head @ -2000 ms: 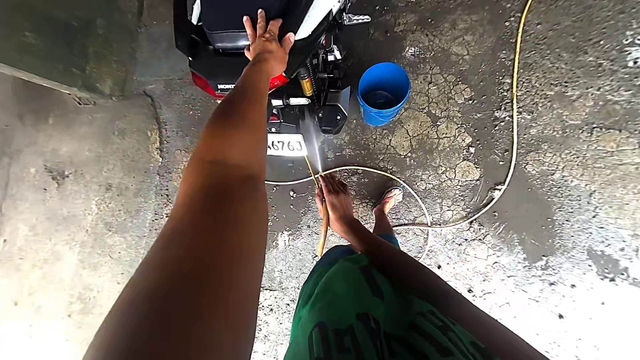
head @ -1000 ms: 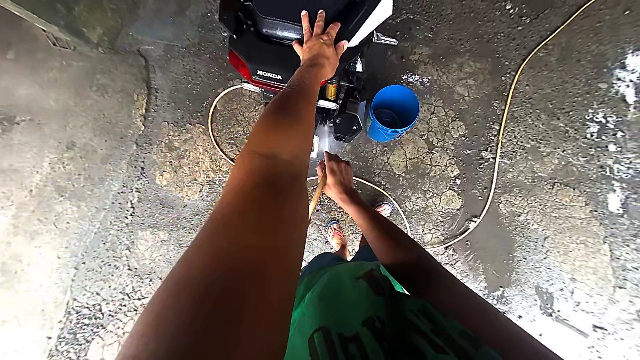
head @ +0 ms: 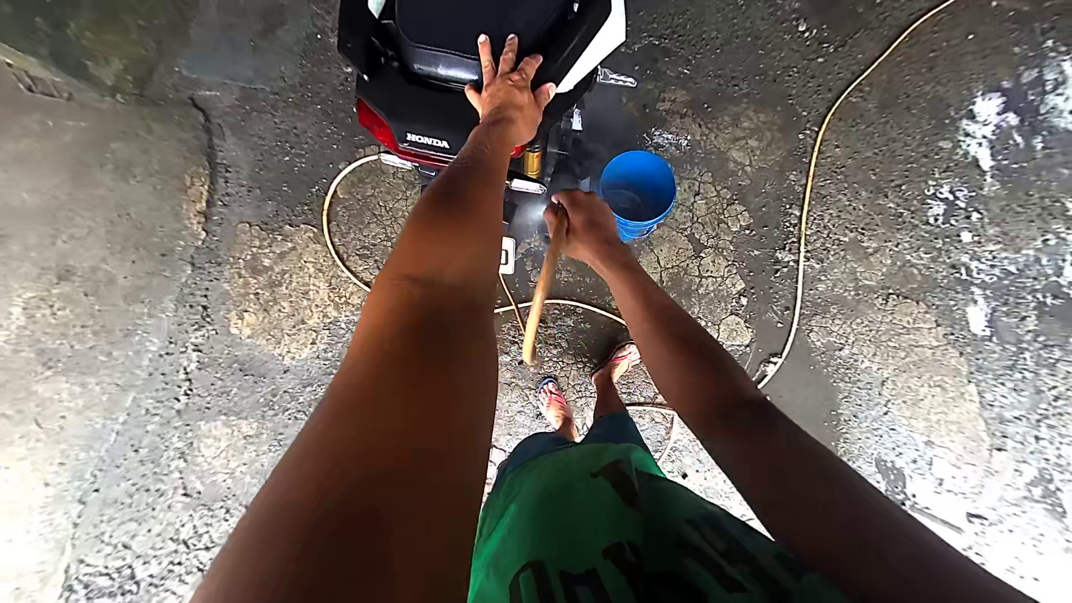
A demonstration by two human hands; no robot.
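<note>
My left hand (head: 509, 100) lies with fingers spread on the rear of the black seat of a Honda motorcycle (head: 419, 109), near its tail. My right hand (head: 586, 224) is closed around the end of a yellowish hose (head: 544, 289), whose near part hangs toward my feet. A fine whitish spray shows by this hand, beside the motorcycle's rear end. A gold-coloured shock absorber (head: 533, 162) shows below my left wrist. The blue plastic bucket (head: 638, 188) stands just right of my right hand. My left forearm hides most of the number plate (head: 507, 255).
The thin hose (head: 808, 188) curves over the wet, cracked concrete on the right, and a loop of it lies left of and below the motorcycle's tail. My feet in flip-flops (head: 557, 402) stand below the right hand. A low concrete edge (head: 42, 79) is at upper left.
My right hand has moved up beside the bucket, and the hose end has come with it. My left hand stays on the seat's rear. The view has shifted somewhat.
</note>
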